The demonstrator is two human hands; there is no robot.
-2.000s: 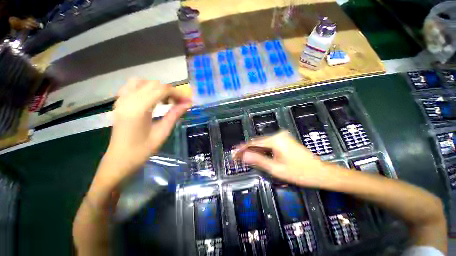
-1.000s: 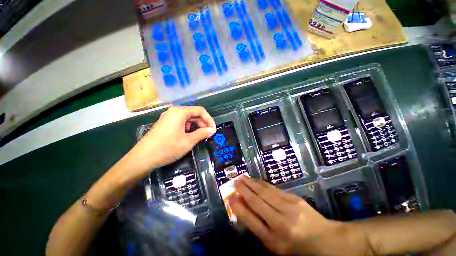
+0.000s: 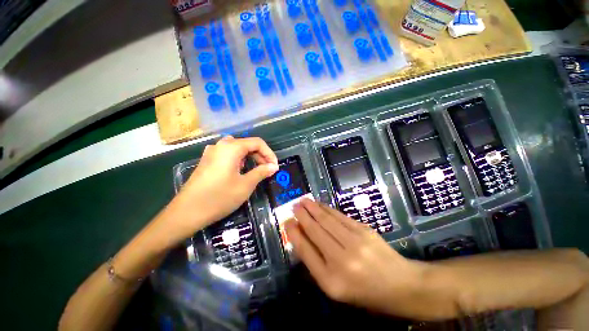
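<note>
A black keypad phone (image 3: 284, 174) lies in the back row of the clear blister tray (image 3: 381, 119), second pocket from the left. A film with blue print covers the upper part of its screen. My left hand (image 3: 226, 174) pinches the film's top edge between thumb and finger. My right hand (image 3: 342, 249) holds a white and orange squeegee card (image 3: 294, 211) flat on the lower screen; the hand and card hide most of the keys. Another phone (image 3: 231, 240) is partly under my left hand. Three phones in the same row, one of them (image 3: 355, 181) nearest, show dark screens.
A sheet with blue prints (image 3: 284, 52) lies on the tan board (image 3: 174, 119) beyond the tray. A white bottle (image 3: 426, 19) and a binder clip with a white block (image 3: 465, 24) stand behind. Clear film with blue marks (image 3: 194, 297) lies at the lower left. Another tray (image 3: 579, 84) is at right.
My right hand has slid the card up from the keys onto the lower screen. My left hand has stayed at the film's top edge, after coming down from above the tray earlier.
</note>
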